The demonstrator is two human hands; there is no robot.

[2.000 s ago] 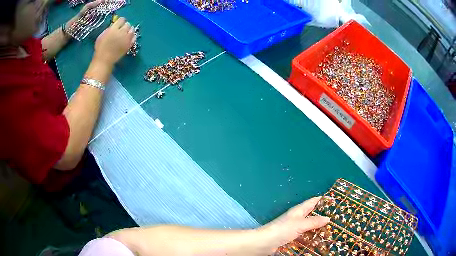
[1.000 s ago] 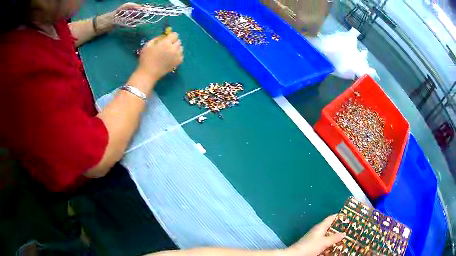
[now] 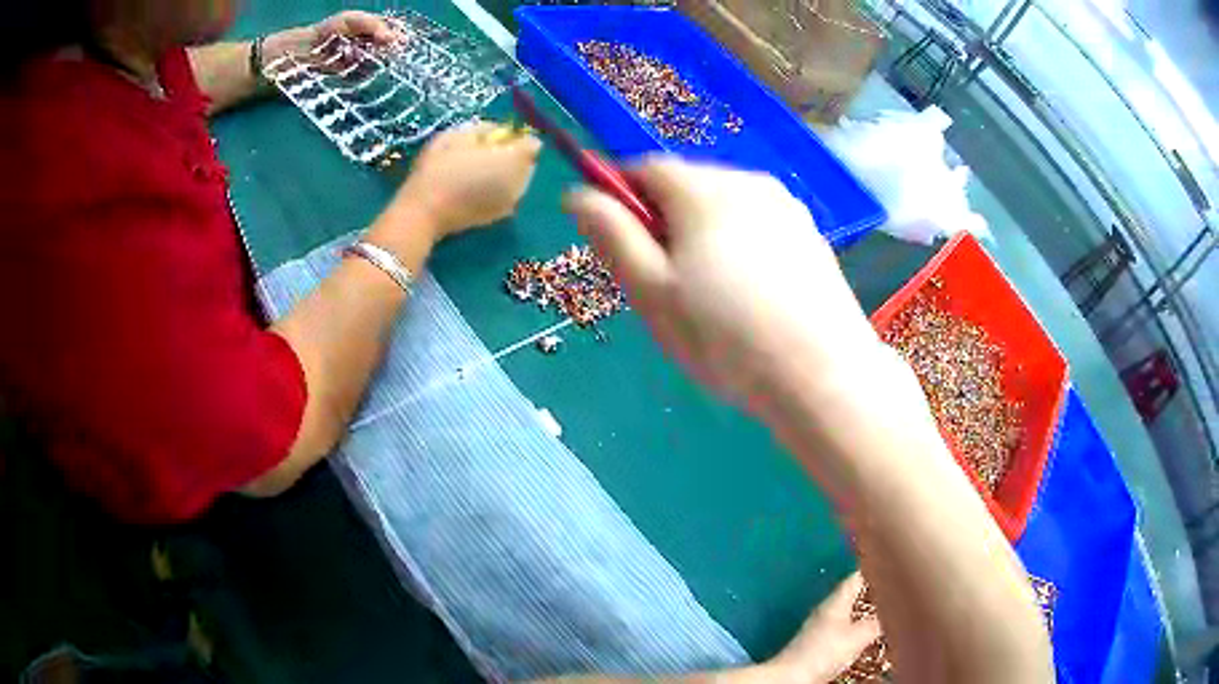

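My right hand (image 3: 742, 274) is raised over the table in the middle of the view, slightly blurred, closed on red-handled side cutters (image 3: 618, 187). Their dark jaws point up and left, towards the other worker's hand. My left hand (image 3: 826, 639) is low at the bottom right, on a loaded copper-gold sprue frame (image 3: 869, 657). My right forearm hides most of the frame; a corner of it shows to the right of that forearm.
A person in a red top on the left holds a silvery runner (image 3: 381, 87). Small plated parts (image 3: 568, 283) lie on the green table (image 3: 642, 428). A blue parts bin (image 3: 802, 167), white bag (image 3: 902, 174), red bin (image 3: 1036, 441) and blue tote (image 3: 1103, 535) line the far side. Striped cloth (image 3: 508, 535) covers the near edge.
My right hand has come into view from the lower right with the red side cutters. My left hand and the frame are now partly covered by my right forearm. The neighbour's runner has turned flatter.
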